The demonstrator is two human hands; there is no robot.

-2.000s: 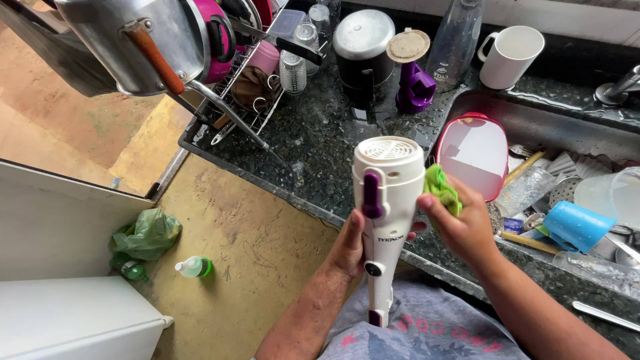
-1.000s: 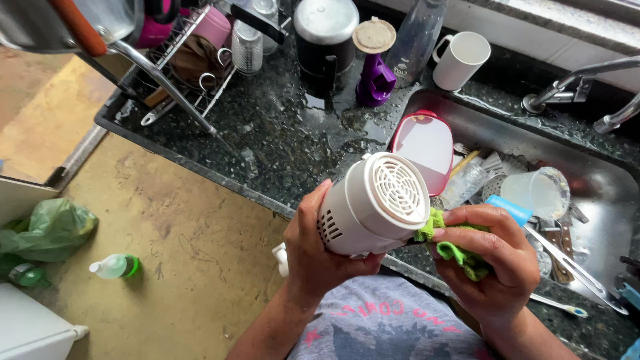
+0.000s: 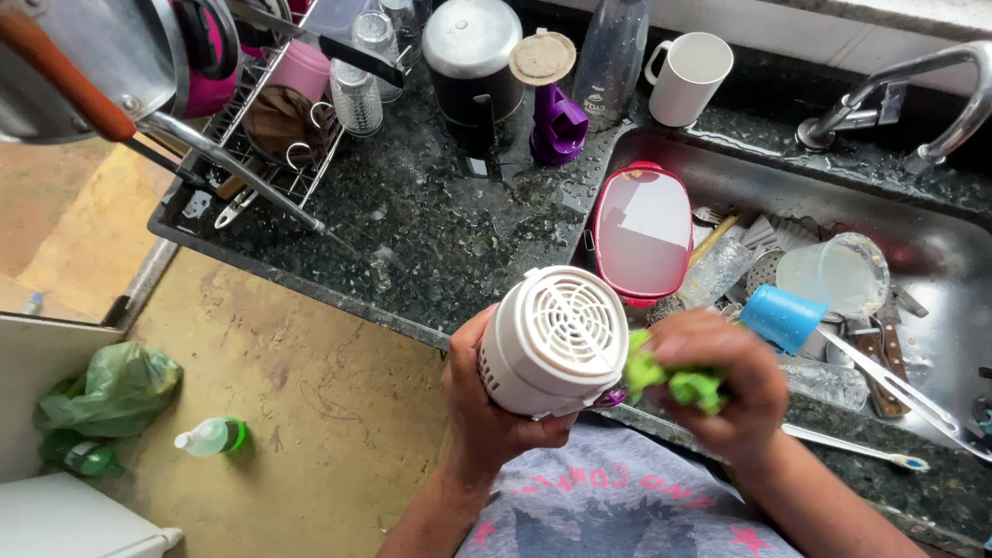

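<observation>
My left hand (image 3: 484, 403) is wrapped around a white plastic appliance housing (image 3: 554, 341), probably a hand mixer's or blender's motor body. Its round vented grille faces up, and a purple part shows at its lower right side. A bright green cloth (image 3: 674, 378) is bunched in my right hand (image 3: 721, 372), which is blurred and close beside the housing's right side. Whether the cloth touches the housing cannot be told. The housing's far end is hidden below the grille and behind my left hand.
A steel sink (image 3: 942, 310) at right holds a red-rimmed container (image 3: 645, 232), a blue cup (image 3: 783, 318) and cutlery. On the granite counter (image 3: 403, 263) stand a black pot (image 3: 474, 85), a purple part (image 3: 558, 128), a white mug (image 3: 690, 77) and a dish rack (image 3: 310, 167).
The housing, first upright with its long body showing, has been tilted so that its vented end faces the view. My right hand with the cloth has shifted around its right side. The view has swung somewhat.
</observation>
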